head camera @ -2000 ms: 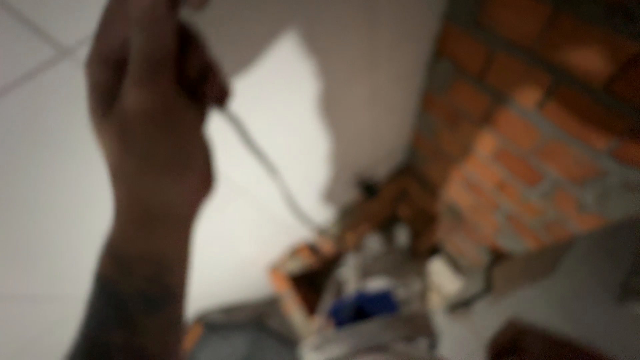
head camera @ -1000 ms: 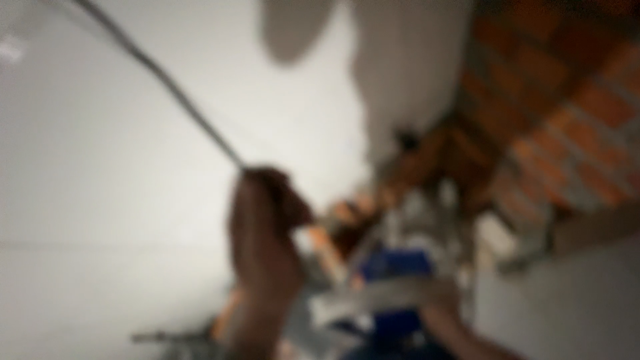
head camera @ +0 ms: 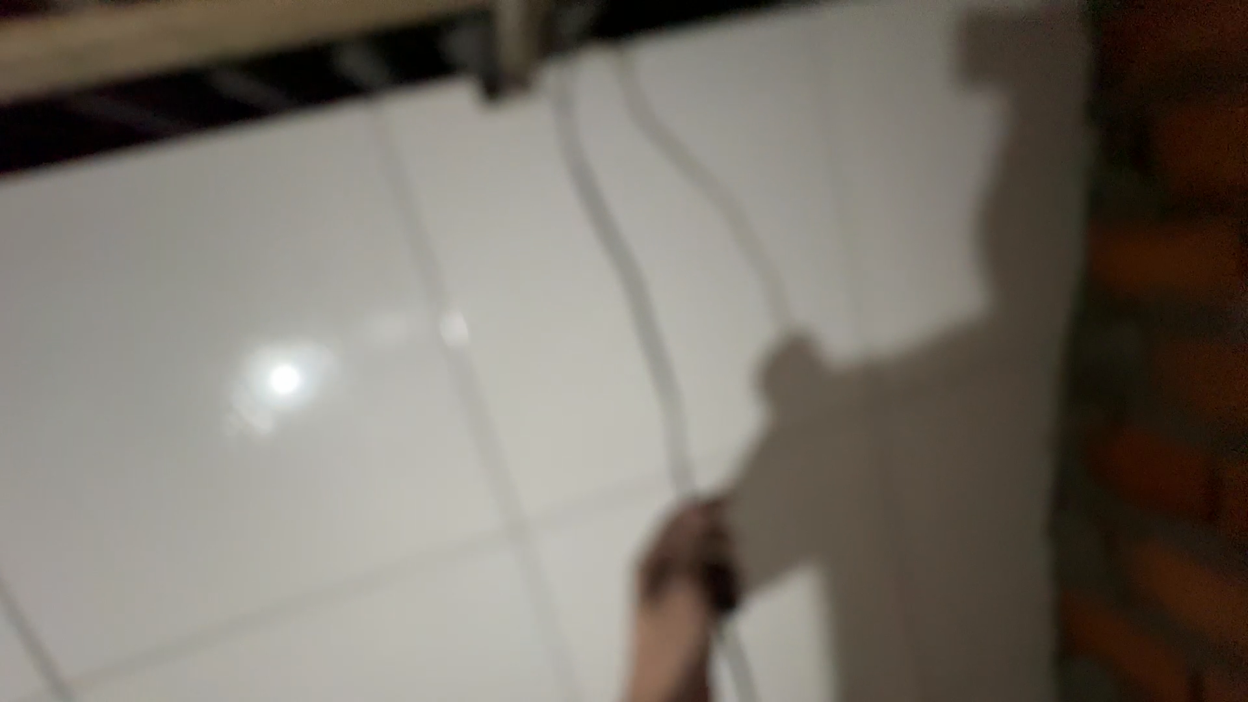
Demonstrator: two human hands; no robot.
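My left hand (head camera: 690, 561) is closed around a thin grey cable (head camera: 634, 278) in the lower middle of the head view. Above the hand the cable rises in a slight curve to the top edge of the white tiled wall (head camera: 292, 487); below the hand a short length of it shows again. A shadow of hand and cable falls on the tiles to the right. My right hand is not in view. The picture is blurred.
A rough brick wall (head camera: 1165, 361) stands at the right edge. A light wooden beam (head camera: 214, 39) crosses the top left over a dark gap, with a narrow upright piece (head camera: 517, 44) beside it near the cable's upper end.
The view has swung up the wall; the bricks, rubble and blue object seen low down earlier are out of view. My left hand still holds the cable.
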